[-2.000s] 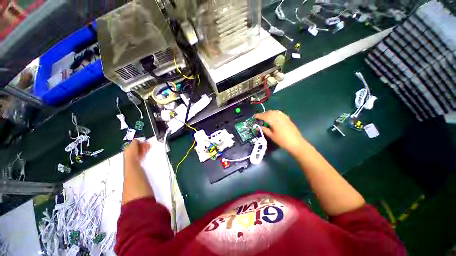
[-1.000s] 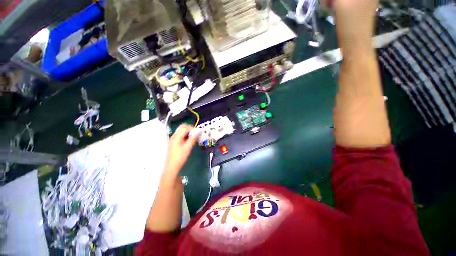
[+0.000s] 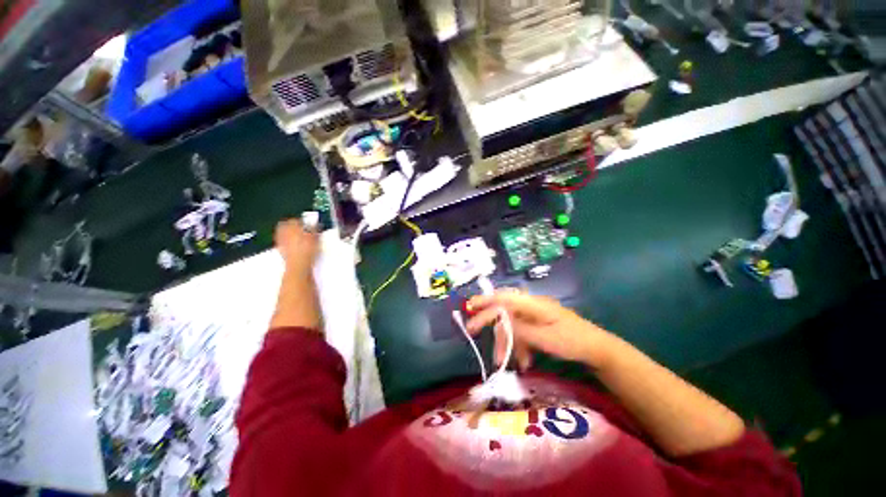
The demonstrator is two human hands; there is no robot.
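Note:
The black test fixture (image 3: 457, 328) lies on the green mat. A charger board with yellow and blue parts (image 3: 440, 282) sits at the white socket block (image 3: 464, 260). Its white output cable (image 3: 476, 347) loops down over my shirt front and up to my right hand (image 3: 515, 325), whose fingers hold it loosely near the red switch (image 3: 467, 305), partly covering the switch. The green fixture board (image 3: 532, 245), with green posts around it, is uncovered. My left hand (image 3: 297, 239) is by a small white part (image 3: 311, 219) beyond the white sheet; its fingertips are blurred.
A tangled heap of cabled boards (image 3: 165, 417) lies on the white sheet (image 3: 262, 301) at left. A bench meter (image 3: 554, 107) and vented metal box (image 3: 335, 58) stand behind the fixture. Two boards with cables (image 3: 767, 243) lie at right. A blue bin (image 3: 131, 102) is upper left.
My right hand has come back from the far upper right to the fixture and has the cable. My left hand has moved from the socket block away to the left.

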